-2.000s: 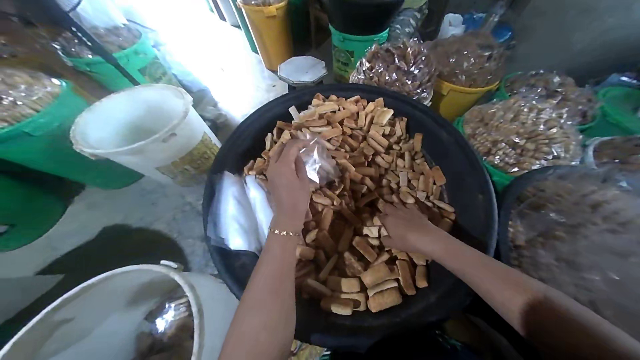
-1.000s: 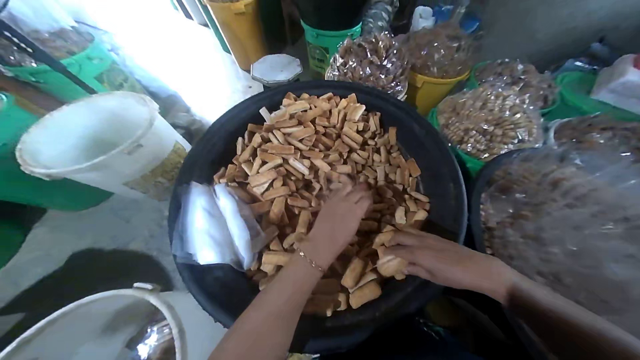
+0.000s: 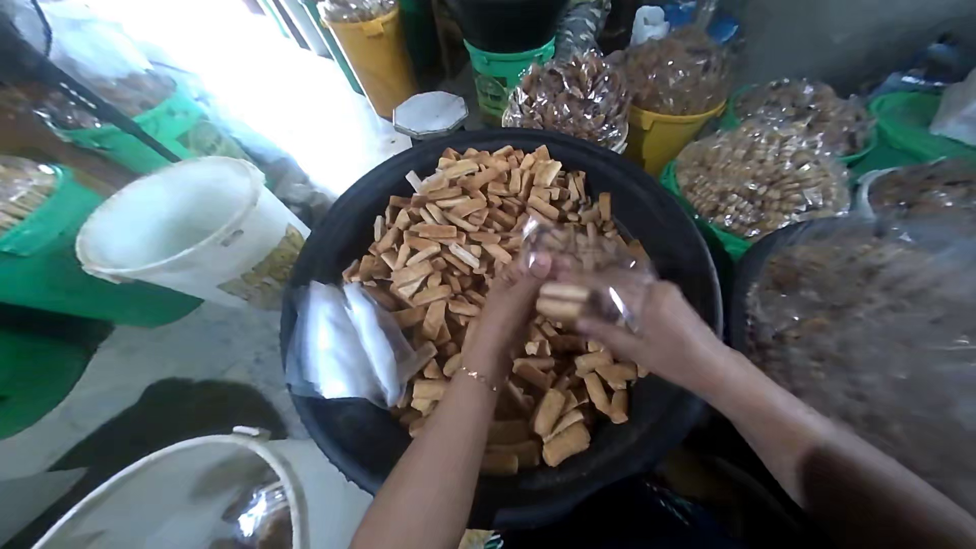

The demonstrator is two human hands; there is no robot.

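Note:
A wide black tub (image 3: 686,236) holds a heap of short brown baked sticks (image 3: 435,252), perhaps bread or biscuit. Above the heap, my left hand (image 3: 511,305), a bracelet at its wrist, grips the near side of a clear plastic bag (image 3: 591,252). My right hand (image 3: 656,328) is at the bag's right side, with a few sticks (image 3: 563,301) between the two hands; whether these are inside the bag is hard to tell. Its fingers are partly hidden and blurred. A bundle of clear plastic bags (image 3: 347,343) lies on the heap's left edge, against the tub's wall.
A white bucket (image 3: 175,221) stands at the left, and another white bucket (image 3: 286,465) with a shiny package at lower left. Green tubs (image 3: 717,236), a yellow bucket (image 3: 659,141) and a large dark tub (image 3: 743,305) with bagged snacks stand behind and right.
Both hands were down in the sticks one second ago; now they are raised over the heap, together at a clear bag. Two seconds ago the left hand was beside clear plastic.

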